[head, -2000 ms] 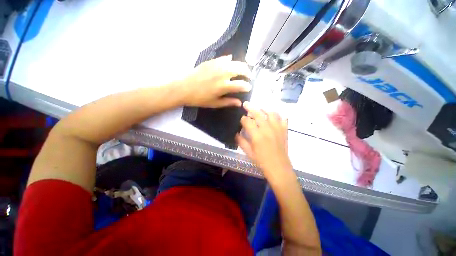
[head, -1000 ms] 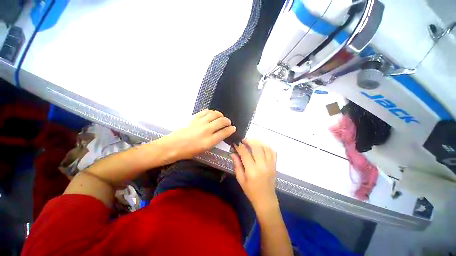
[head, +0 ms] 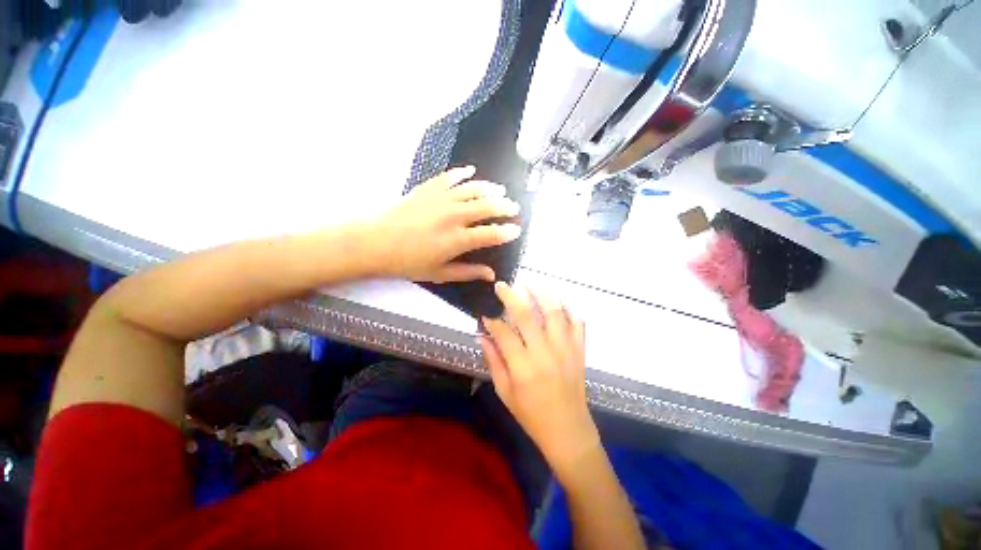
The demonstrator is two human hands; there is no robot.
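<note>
A long curved black panel with a grey checked edge lies on the white table, running from the top of the view beside the sewing machine head to the table's front edge. My left hand lies flat on the panel with its fingers spread, left of the presser foot area. My right hand is at the panel's near end, with thumb and index finger at its corner. The fingertips partly hide that corner.
A crumpled pink strip, a black scrap and a small brown square lie under the machine arm. The ruler-marked front edge runs across. Blue material and pale cloth show below the table.
Since one second ago, my left hand has moved up from the panel's near end onto its middle. My right hand stays at the near end. The camera view has shifted slightly.
</note>
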